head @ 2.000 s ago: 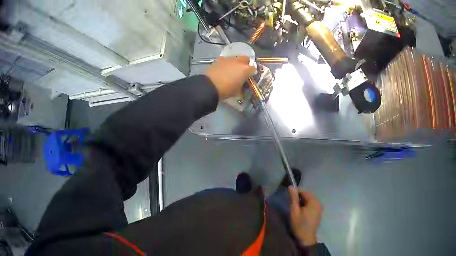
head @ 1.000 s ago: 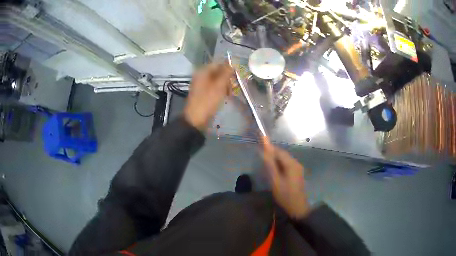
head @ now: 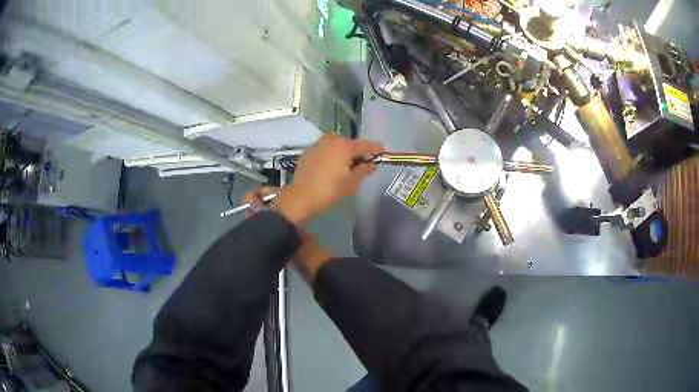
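Observation:
A star-shaped rotary holder with a pale round disc stands on the metal table; copper tubes lie along some of its arms. My left hand closes its fingers around the outer end of the copper tube on the left arm. My right hand is partly hidden behind my left wrist. It holds a thin silver rod, whose end sticks out to the left. The rod roughly lines up with that tube; my left hand hides whether they touch.
The brass barrel, black ring and black housing stand right of the holder. A tray of copper tubes is at the far right. White cabinets border the left side. A blue stool stands on the floor.
Both hands have moved to the left of the holder, and my right arm now crosses beneath my left. The silver rod has swung leftward. The view has shifted, with the holder farther right.

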